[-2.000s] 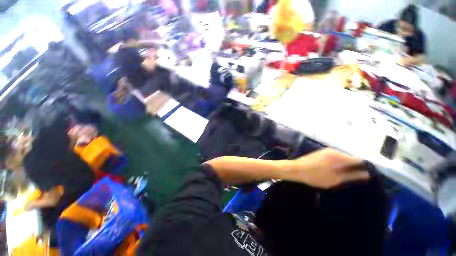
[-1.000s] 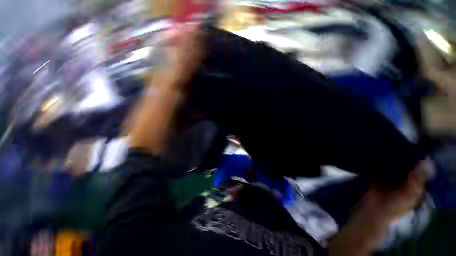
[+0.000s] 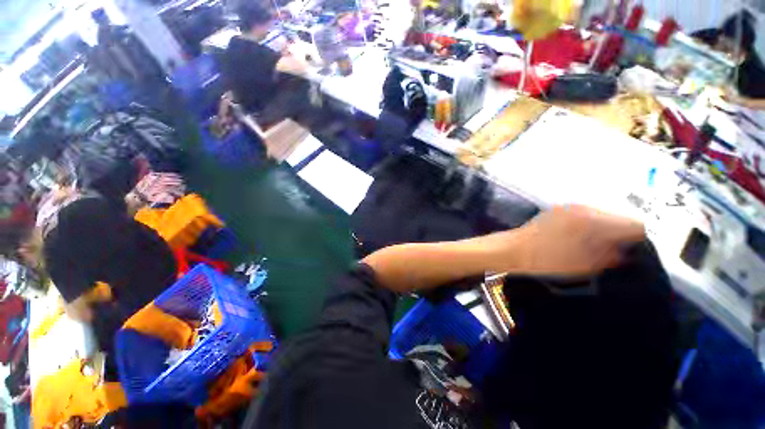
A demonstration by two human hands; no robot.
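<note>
My left hand point(image 3: 583, 240) is at the right of centre, my bare forearm stretched across from a black sleeve. Its fingers are closed on the top edge of a black garment point(image 3: 587, 352). The garment hangs down from the hand as a wide dark sheet to the bottom of the picture. Its folds and seams are too dark to tell. My right hand is not seen; the cloth may hide it.
A blue crate point(image 3: 444, 331) with black-and-white cloth beside it lies low behind my forearm. A white worktable point(image 3: 570, 159) with a phone point(image 3: 695, 249) stands beyond. A person point(image 3: 109, 251) is at left, near another blue crate point(image 3: 252, 323) with orange cloth.
A second ago both hands held the garment stretched across the view. Now it hangs from my left hand at the right, and my right hand is out of sight.
</note>
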